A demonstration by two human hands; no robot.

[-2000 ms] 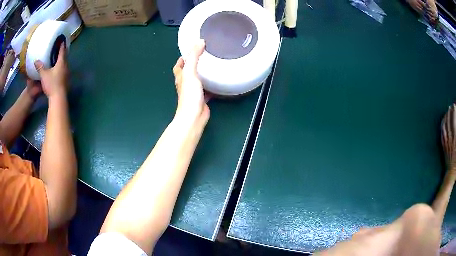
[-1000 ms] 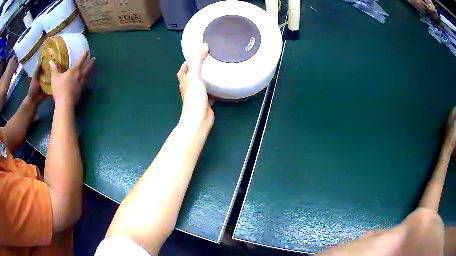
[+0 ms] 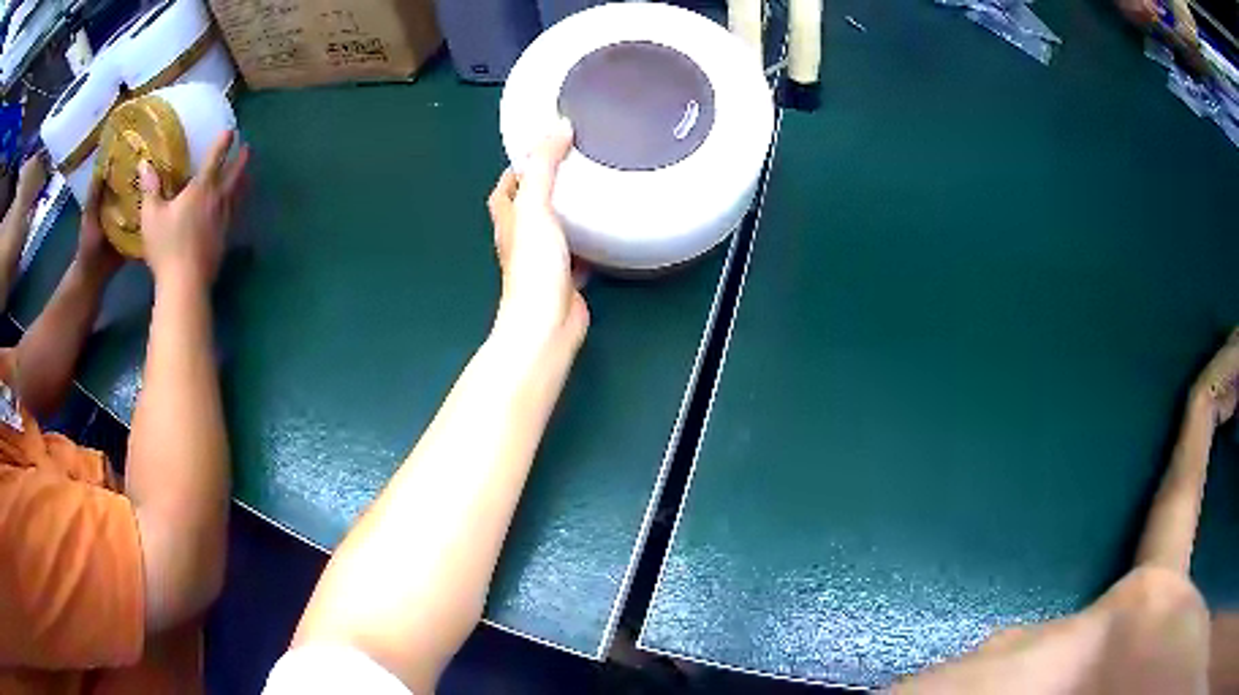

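A squat round white unit (image 3: 625,224) with a grey-brown top panel (image 3: 636,106) is in front of me at the upper middle, beside the table seam. My left hand (image 3: 540,224) grips its near left side, thumb on the top by the panel's edge, the other fingers at the side and partly hidden. The unit's underside is hidden, and I cannot tell if it touches the table. A bent bare arm is at the lower right, its hand cut off by the right edge. I cannot tell if it is mine, or if that hand holds anything.
A person in an orange shirt (image 3: 61,557) at the left holds a similar unit, wood-look base (image 3: 140,177) showing. More white units (image 3: 163,44), a carton (image 3: 326,41) and grey cylinders (image 3: 487,38) stand behind. Cream pipes (image 3: 804,41) stand at the seam (image 3: 700,367). Clear bags (image 3: 1012,30) lie at the far right.
My left hand and the unit sit slightly farther right in view, the grip unchanged. The neighbour's unit has turned to show its wood-look base. The hand at the right edge has moved lower.
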